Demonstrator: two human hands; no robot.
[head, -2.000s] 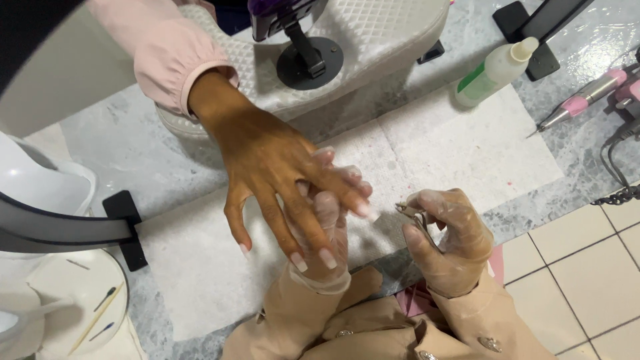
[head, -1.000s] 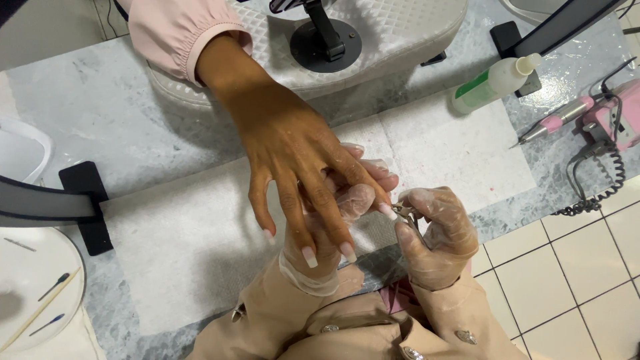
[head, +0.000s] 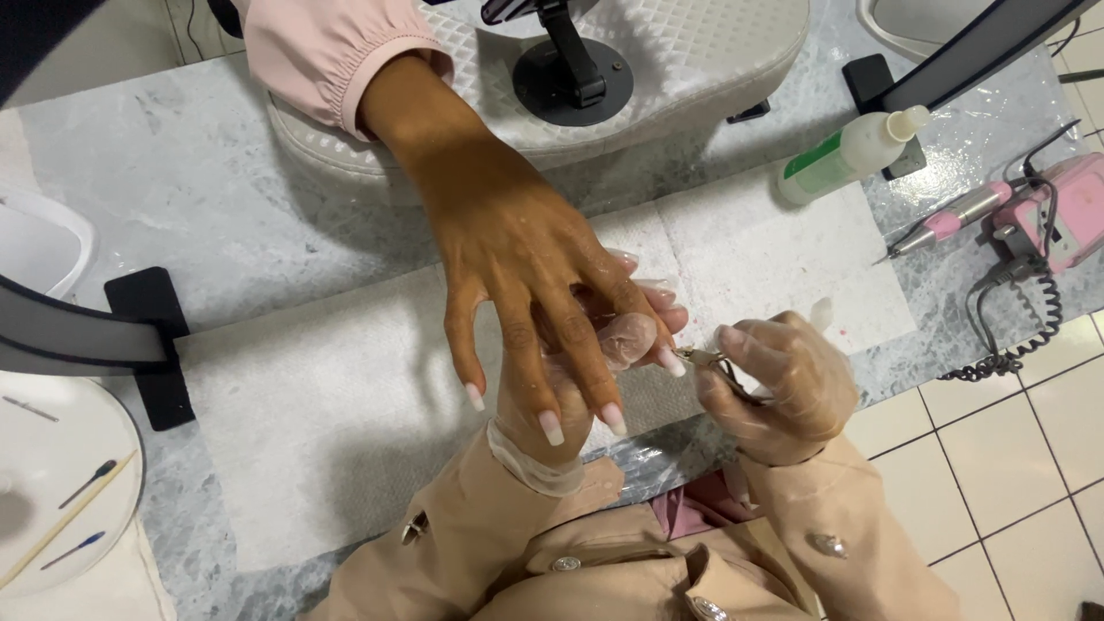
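Another person's hand [head: 526, 250], palm down with long pale-tipped nails, reaches in from a pink sleeve. My left hand [head: 561, 379], in a clear glove, is under it and grips its finger nearest my right hand, thumb on top. My right hand [head: 780, 384], also gloved, is closed around metal cuticle nippers [head: 720, 366]. The nippers' tip is at the side of that finger's nail [head: 670, 360]; whether the jaws touch the skin cannot be told. White paper towels [head: 302, 431] lie beneath the hands.
A capped bottle with a green label [head: 815, 168] stands at the upper right. Beyond it lie a nail drill handpiece [head: 953, 220] and its pink control unit [head: 1061, 211] with a coiled cord. A black round-based stand [head: 573, 82] rests on a quilted armrest [head: 716, 86]. A white plate [head: 112, 431] holds thin sticks.
My right hand has brought the nippers from beside the other person's hand to its nearest fingertip. My left thumb now lies over that finger. The view has shifted.
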